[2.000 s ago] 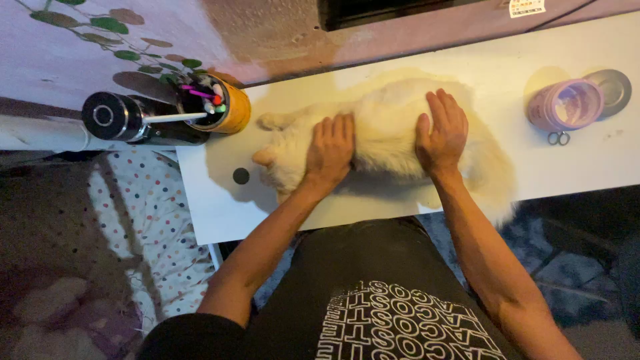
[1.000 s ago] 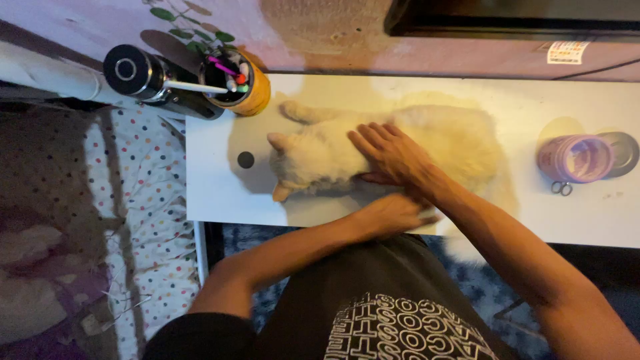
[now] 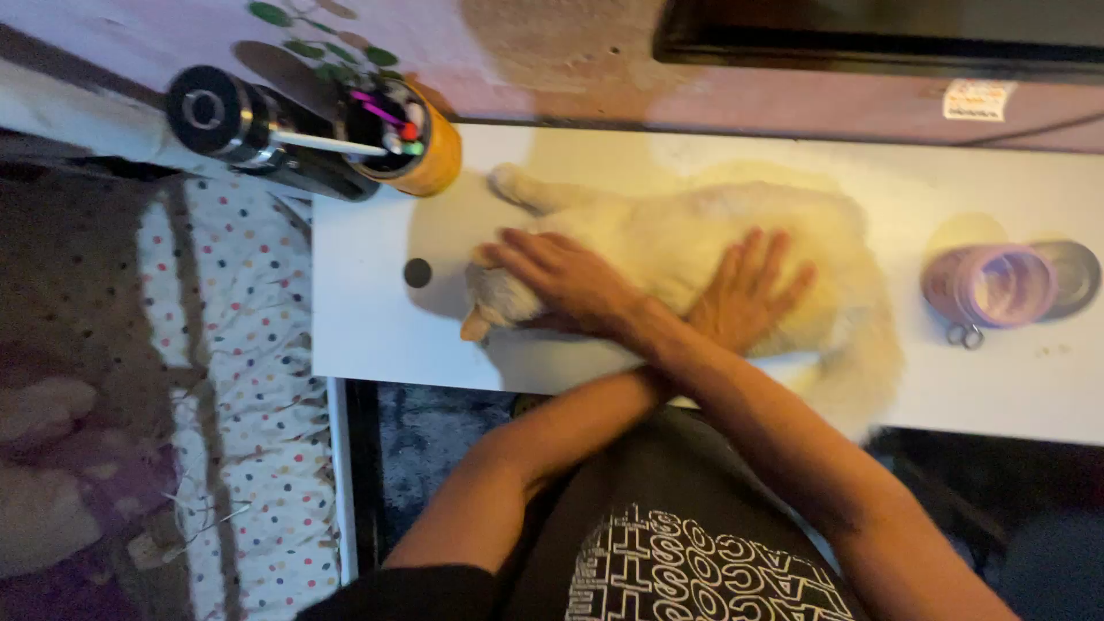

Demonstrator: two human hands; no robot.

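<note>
A pale cream cat (image 3: pixel 664 233) lies stretched on its side on a white desk (image 3: pixel 388 345), its head at the left and its fluffy tail over the front edge at the right. My forearms cross, the right over the left. My right hand (image 3: pixel 569 280) rests flat on the cat's head and neck. On the cat's rear flank lies my left hand (image 3: pixel 750 289), fingers spread. Neither hand grips anything.
At the left stand a yellow pen cup (image 3: pixel 444 155) with pens and a black flask (image 3: pixel 216 116). A pink jar (image 3: pixel 992 285) and small scissors (image 3: pixel 964 335) are at the right. A round black spot (image 3: pixel 417 272) shows near the cat's head. Polka-dot bedding (image 3: pixel 259 388) lies left.
Two seconds ago my arms were uncrossed, with my left hand by the cat's shoulder and my right by its rear. They have crossed over and swapped places on the cat.
</note>
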